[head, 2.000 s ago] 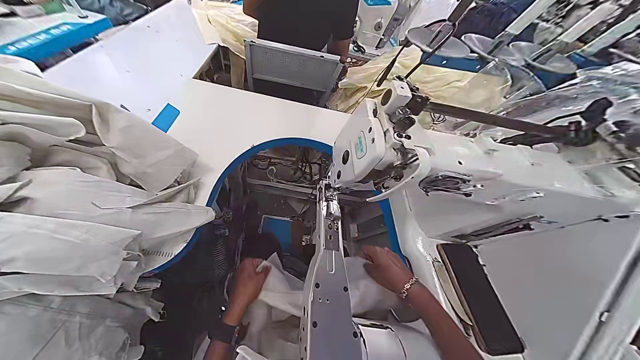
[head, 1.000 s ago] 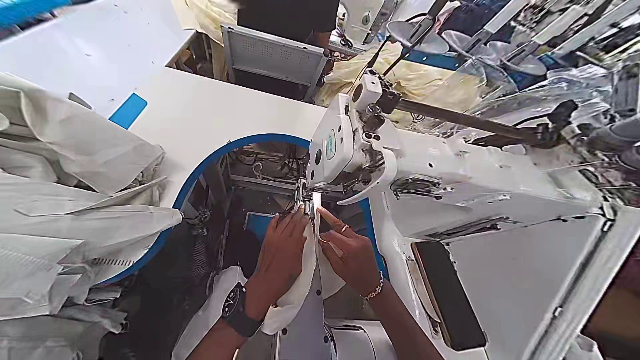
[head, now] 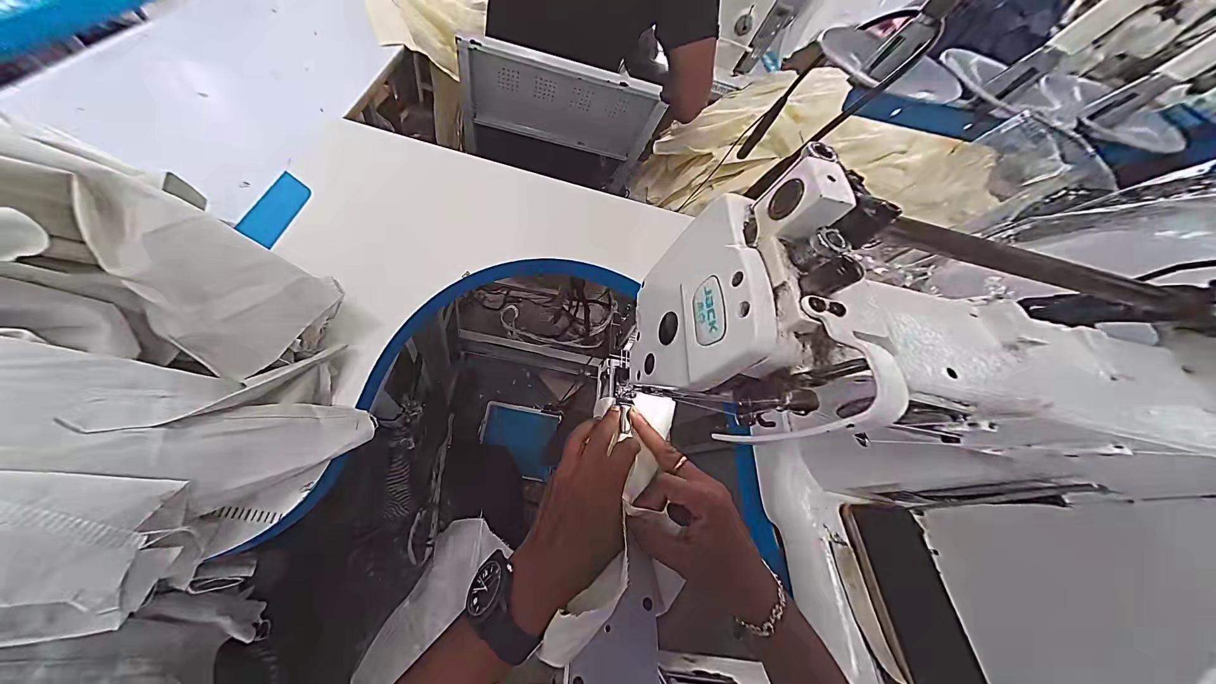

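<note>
A white Jack sewing machine (head: 708, 304) reaches in from the right, its needle area (head: 622, 385) just beyond my fingertips. My left hand (head: 584, 503), with a black watch at the wrist, presses off-white fabric (head: 594, 617) onto the narrow machine arm (head: 613, 655). My right hand (head: 689, 513), wearing a ring and a bracelet, grips the fabric's right edge, its index finger stretched toward the presser foot. The fabric runs under and between both hands and hangs down at the left. Its part beneath the fingers is hidden.
Pale garment pieces (head: 171, 427) are heaped at the left on the white table (head: 408, 199), whose curved cutout has a blue rim (head: 408, 332). A dark phone-like object (head: 912, 589) lies at the right. Across the table are a person (head: 608, 28), a grey metal panel (head: 560, 95) and yellowish fabric (head: 798, 133).
Two seconds ago my hands were apart on either side of the machine arm, lower down. They have come together at the needle area with the fabric. Since one second ago they have hardly moved.
</note>
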